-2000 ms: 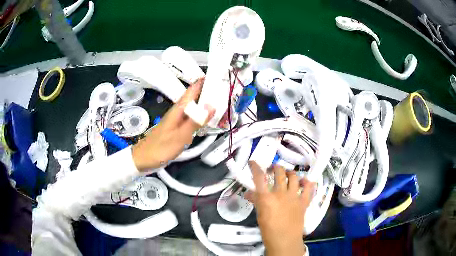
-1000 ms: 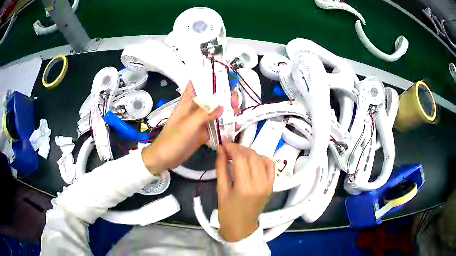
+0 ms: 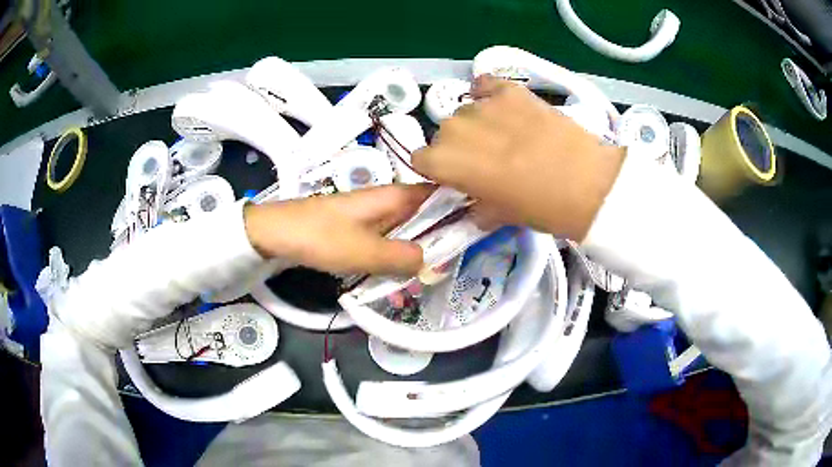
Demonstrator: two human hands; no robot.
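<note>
My left hand reaches in from the left, its fingers and thumb around a white wired neckband fan part at the middle of the heap. A small cream tape piece is at the thumb tip. My right hand is above and right of it, back of the hand up, fingers curled; what its fingers hold is hidden. Dark red and black wires run beneath the hands. A curved white arm lies just below them.
More white fan halves lie around. A blue dispenser is lower right, partly behind my right sleeve; another is far left. A thick tape roll stands right, a thin one lies left. The green conveyor runs behind.
The raised round-ended part is no longer upright between my hands. My right hand has moved up and right across the heap; my left hand has turned flatter. The view has shifted.
</note>
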